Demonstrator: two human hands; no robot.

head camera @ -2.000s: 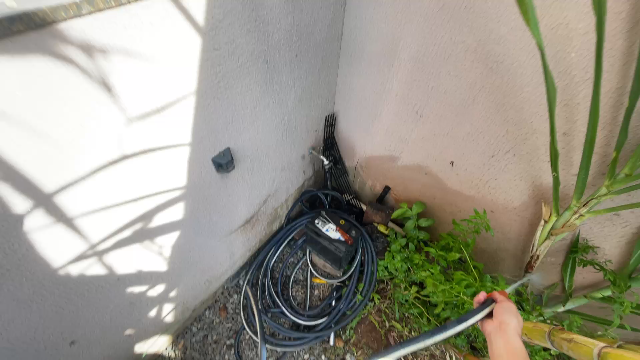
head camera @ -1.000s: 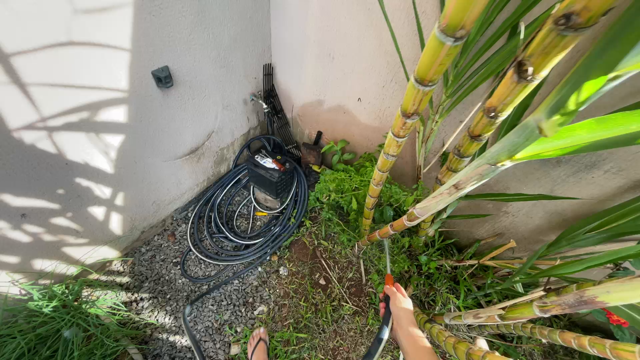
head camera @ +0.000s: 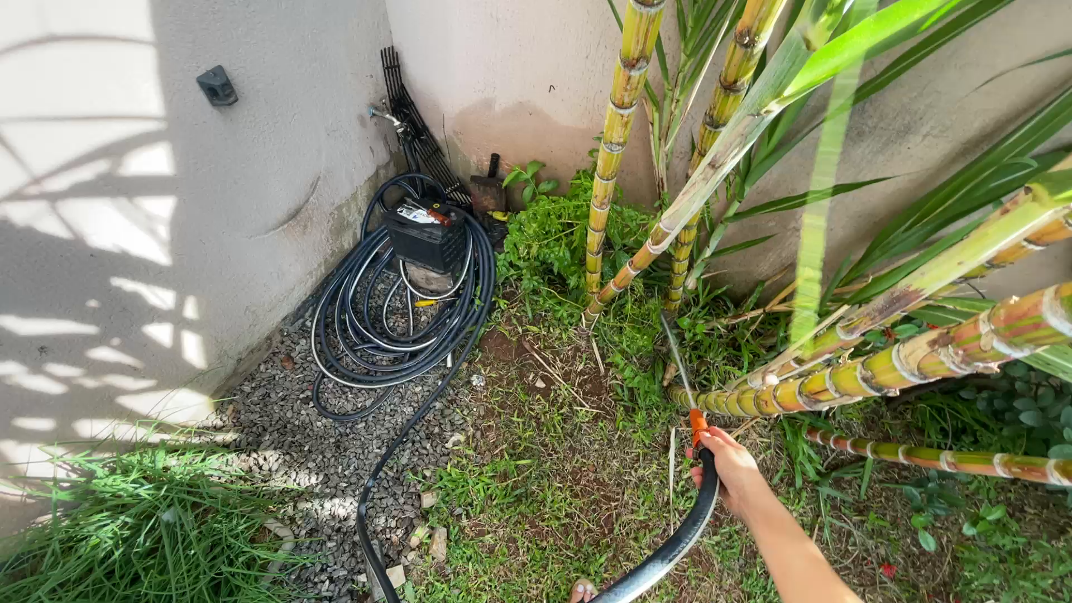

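My right hand (head camera: 727, 469), at the lower right of centre, is closed around the end of a black garden hose (head camera: 674, 544) just behind its orange nozzle (head camera: 698, 425). A thin stream of water (head camera: 678, 360) runs from the nozzle up to the base of the sugarcane stalks (head camera: 610, 167). The hose curves down out of the bottom edge. More of the black hose lies in a coil (head camera: 335, 335) on the gravel by the wall corner, around a black box (head camera: 425, 234) that bears a label. My left hand is out of view.
A wall tap (head camera: 385, 115) and a black rake head (head camera: 419, 134) are in the corner. A thick cane (head camera: 904, 364) leans low across the right. Tall grass (head camera: 142, 528) grows at lower left beside gravel (head camera: 310, 469). Part of a foot (head camera: 583, 590) shows at the bottom edge.
The view has swung down and right since the first frame, bringing the cane stalks and lawn into sight. My right hand keeps its hold on the hose, with water flowing throughout.
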